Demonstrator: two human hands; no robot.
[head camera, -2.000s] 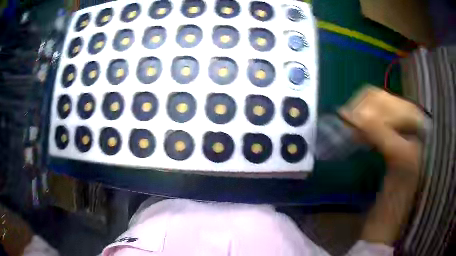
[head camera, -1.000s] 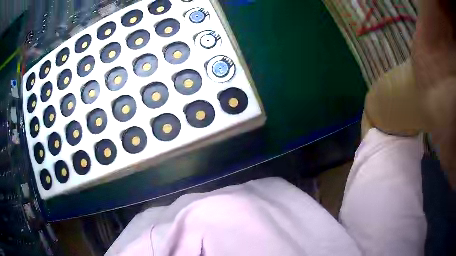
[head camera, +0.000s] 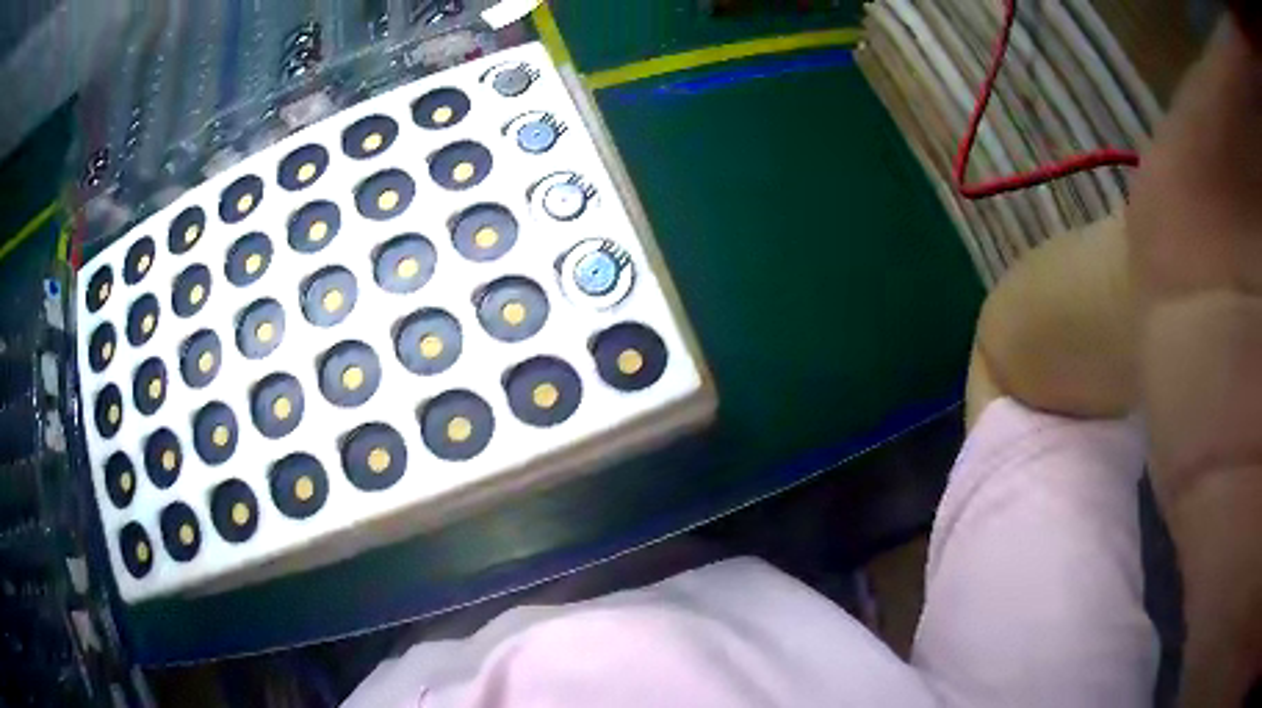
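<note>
A white foam tray (head camera: 339, 533) lies tilted in view, left of centre. Most round positions show a black disc (head camera: 630, 358) with a gold-yellow centre dot. In its right-hand column, several positions hold silver or bluish units (head camera: 598, 270) with pale rings and dark comb-like marks; the nearest position there shows a gold dot. My right hand (head camera: 1207, 401) is large and blurred at the right edge, close to the camera, beyond the pink sleeve. Its fingertips and anything it holds are hidden or cut off. My left hand is not in view.
A red cable (head camera: 1052, 176) runs over stacked sheets (head camera: 955, 132) at the upper right and passes behind the hand. Clear plastic trays (head camera: 208, 118) lie behind and left of the foam tray. The green mat (head camera: 796, 249) has yellow and blue lines.
My right hand has gone from beside the tray to close before the camera. The right-hand column has one more silver-blue unit than two seconds ago. The view has turned and shifted.
</note>
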